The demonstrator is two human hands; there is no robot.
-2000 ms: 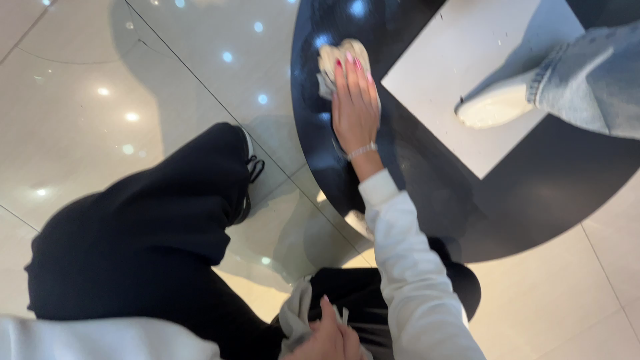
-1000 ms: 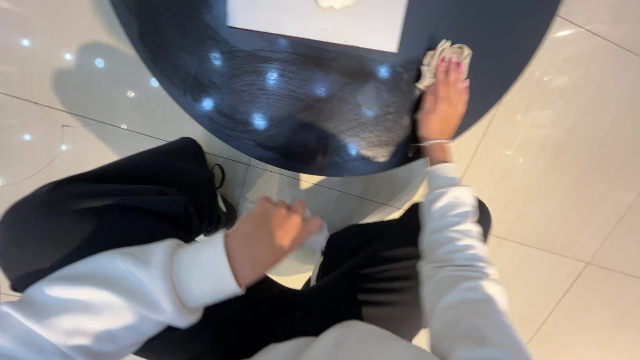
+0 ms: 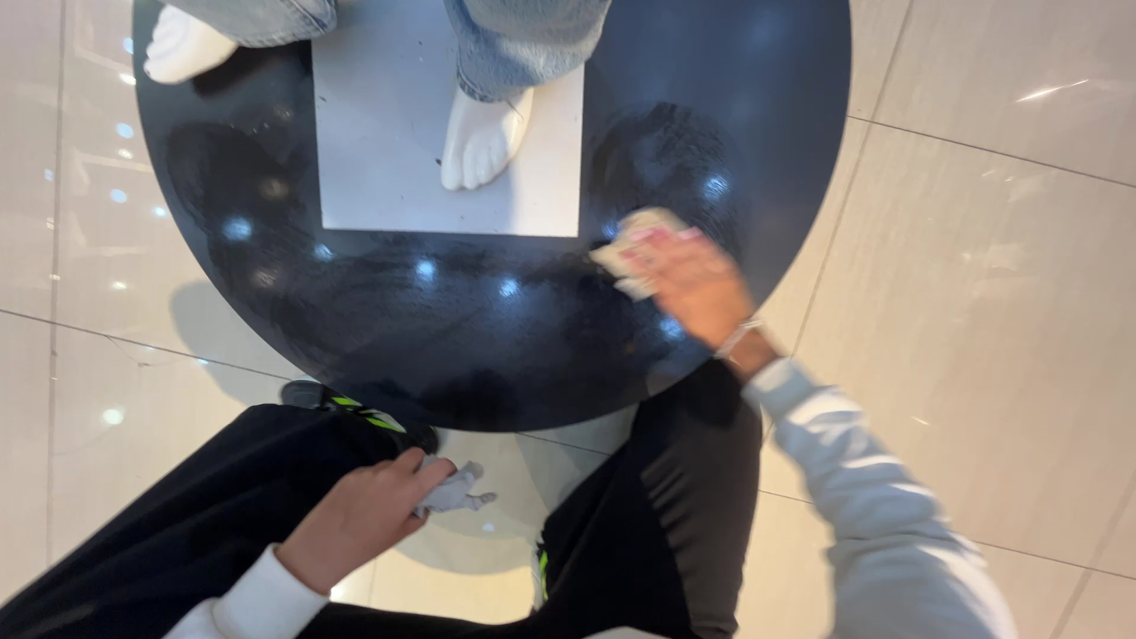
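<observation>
My right hand [image 3: 697,280], blurred, presses a cream cloth [image 3: 635,248] on the glossy black round platform [image 3: 497,355], just right of the near corner of a white square plate [image 3: 382,169]. Dull smears and light reflections show on the black surface. Below the platform's near edge, my left hand [image 3: 364,515] holds a crumpled light grey cloth [image 3: 453,491] over the gap between my knees. One white mannequin foot [image 3: 484,138] in blue jeans stands on the plate. Another white foot [image 3: 186,44] is over the platform's far left part.
Blue jeans legs [image 3: 532,40] of the mannequin rise at the top of the view. Beige floor tiles [image 3: 976,266] surround the platform. My knees, in black trousers [image 3: 683,506], are close to its near edge, and a black shoe [image 3: 355,413] with green stripes is beside it.
The view has shifted, showing more of the platform and both mannequin feet. My right hand with the cream cloth has moved closer to the white plate's corner. The grey cloth shows more plainly in my left hand.
</observation>
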